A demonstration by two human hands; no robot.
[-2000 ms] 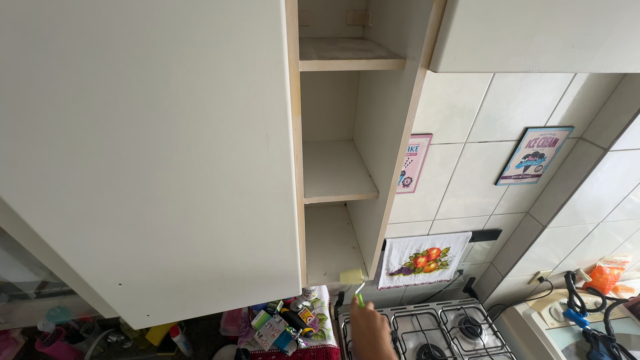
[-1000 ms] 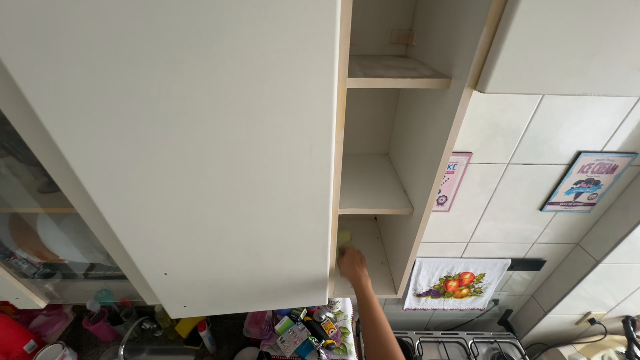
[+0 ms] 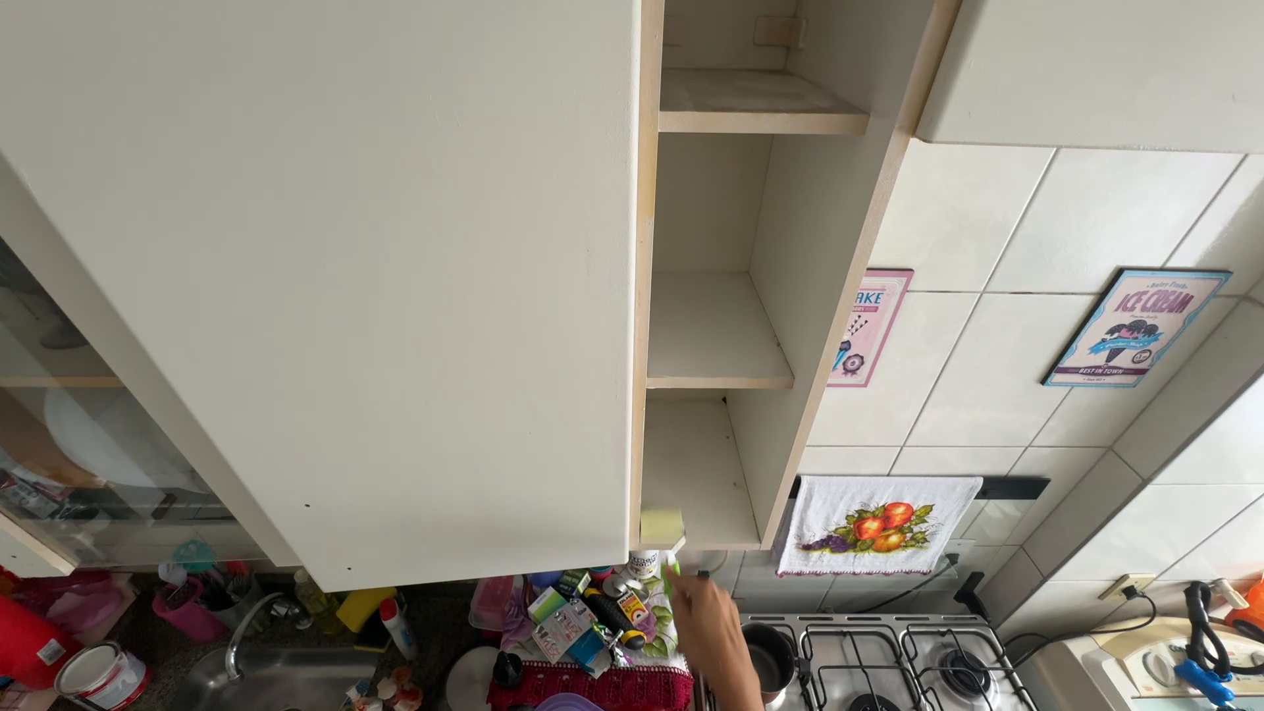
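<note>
My right hand (image 3: 706, 617) grips a small paint roller (image 3: 662, 528) by its green handle. The roller's pale yellow head touches or hangs just in front of the bottom shelf (image 3: 696, 474) of an open, narrow cabinet column, near its front left edge. Above it are a middle shelf (image 3: 721, 331) and an upper shelf (image 3: 755, 94), with worn or stained patches on the upper one. A large pale cabinet door (image 3: 395, 296) fills the left. My left hand is not in view.
Below lie a gas stove (image 3: 869, 642) with a small pot (image 3: 768, 652), a cluttered heap on a red cloth (image 3: 592, 681), a sink (image 3: 286, 676) and an open paint can (image 3: 102, 676). A fruit-print towel (image 3: 879, 523) hangs on the tiled wall.
My right hand with the roller has come down and out from inside the bottom compartment, where it was one second ago.
</note>
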